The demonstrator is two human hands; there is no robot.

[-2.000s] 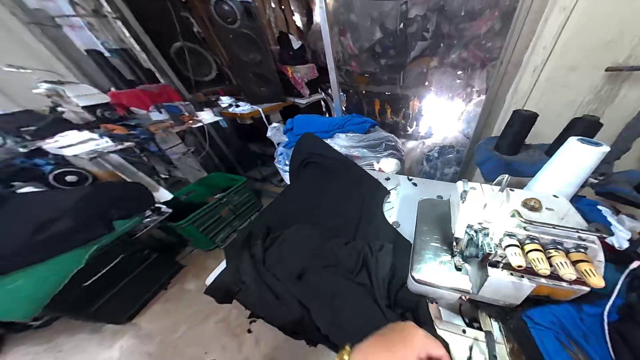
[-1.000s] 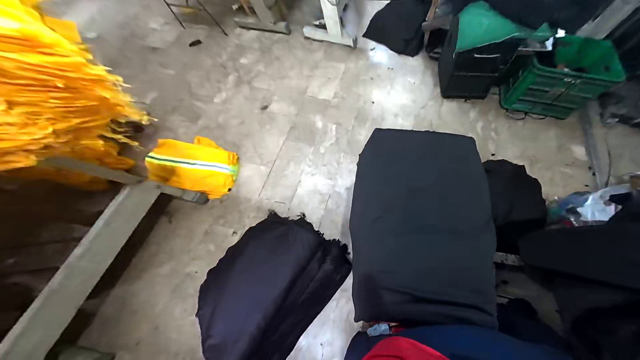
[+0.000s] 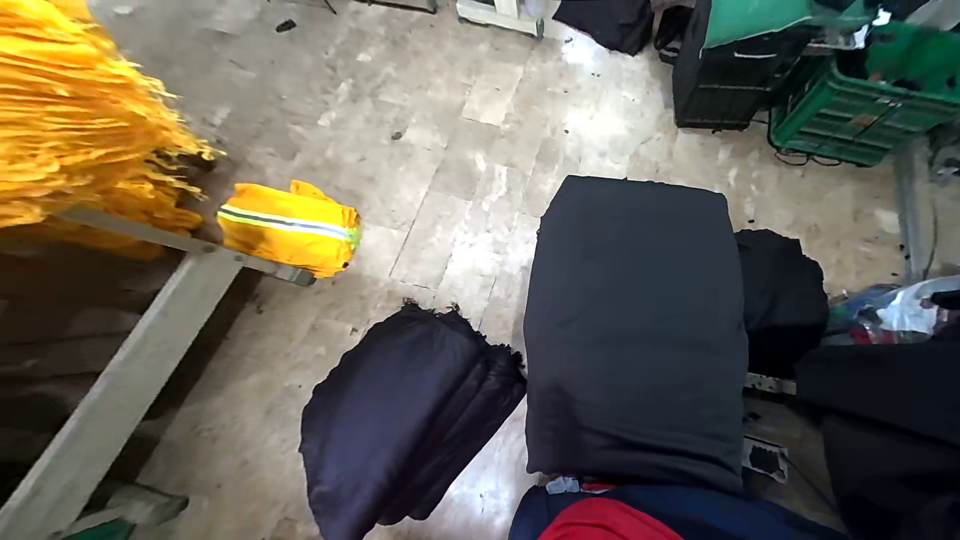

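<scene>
Neither my left hand nor my right hand shows in the head view. A large stack of black fabric (image 3: 637,322) lies flat right of centre, just beyond my red and navy clothing (image 3: 607,521) at the bottom edge. Left of it, a folded pile of dark fabric (image 3: 397,420) with frayed edges rests on the floor. A smaller black bundle (image 3: 780,292) touches the stack's right side. Farther left lies a folded yellow garment (image 3: 289,229) with a reflective stripe.
A big heap of yellow fabric (image 3: 82,120) fills the upper left, above a metal frame leg (image 3: 127,390). At the upper right stand a green plastic crate (image 3: 862,112) and a black crate (image 3: 720,90). Plastic bags (image 3: 907,307) and more black cloth (image 3: 892,435) lie at the right.
The view has swung from the overlock sewing machine down to the floor and fabric piles. A hand near the black cloth at the machine two seconds ago is out of sight now.
</scene>
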